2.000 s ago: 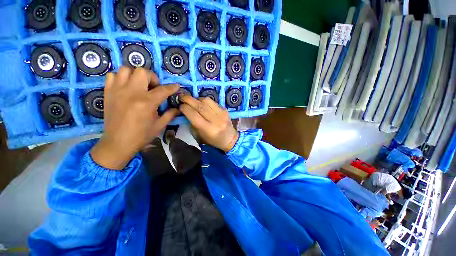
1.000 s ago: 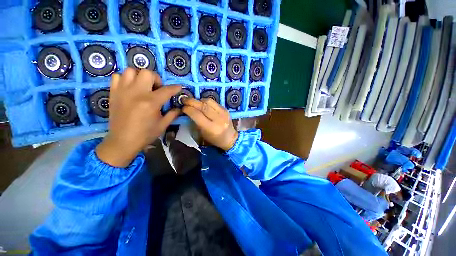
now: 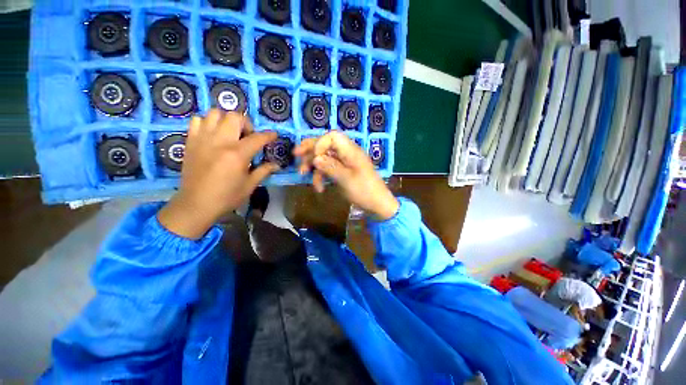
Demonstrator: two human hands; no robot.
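A light-blue foam divider tray holds round black components in its square cells; some have a bright ring at the centre. My left hand is at the tray's near row, thumb and index fingertip on opposite edges of one round black component, whose face is up at its cell. Whether it touches the cell floor is hidden. My right hand is just right of it, off the component, fingers apart and partly curled, slightly blurred, with nothing visible in it. It partly covers the near-row cells.
The tray rests on a dark-green surface with a pale strip. Upright grey, white and blue boards with a white code label stand at right. Beyond are red bins, a cardboard box, a white rack and people in blue.
My right hand has let go of the component and moved right. My left hand stays at the component, which now shows its full face. The tray has shifted slightly in view.
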